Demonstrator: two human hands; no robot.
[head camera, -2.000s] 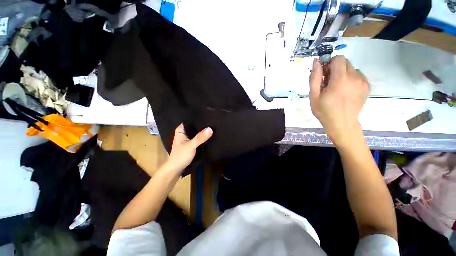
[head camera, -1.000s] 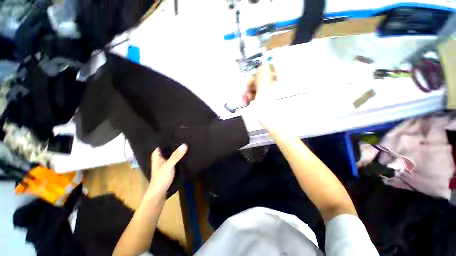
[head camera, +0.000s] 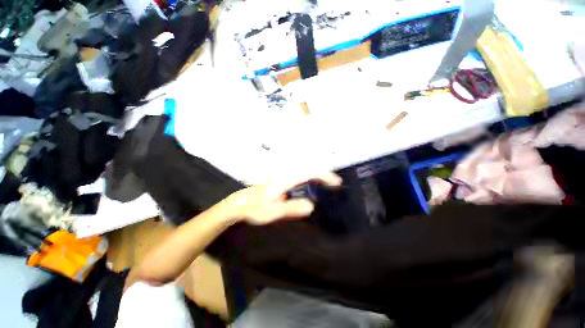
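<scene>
A dark fabric panel (head camera: 186, 179) runs from the left of the table down over its front edge. Dark cloth (head camera: 385, 256) also stretches across the lap to the right edge of the picture. My left hand (head camera: 276, 204) is over the dark cloth at the table's front edge, thumb and fingers apart, with no grip on the cloth visible. My right hand (head camera: 542, 282) is a blurred shape at the lower right, by the dark cloth; its fingers and grip cannot be made out. The machine's needle area (head camera: 274, 97) is blurred.
A black strip (head camera: 306, 48) hangs over the machine head. Dark red scissors (head camera: 473, 85) and snips (head camera: 426, 93) lie at the table's right. A blue crate (head camera: 418, 186) with pink fabric (head camera: 507, 166) is below. Dark cloth (head camera: 70, 138) is heaped at left, above an orange item (head camera: 69, 254).
The view has swung right. My right hand has left the needle area for the lower right. My left hand has moved right, and dark cloth now spans the lap.
</scene>
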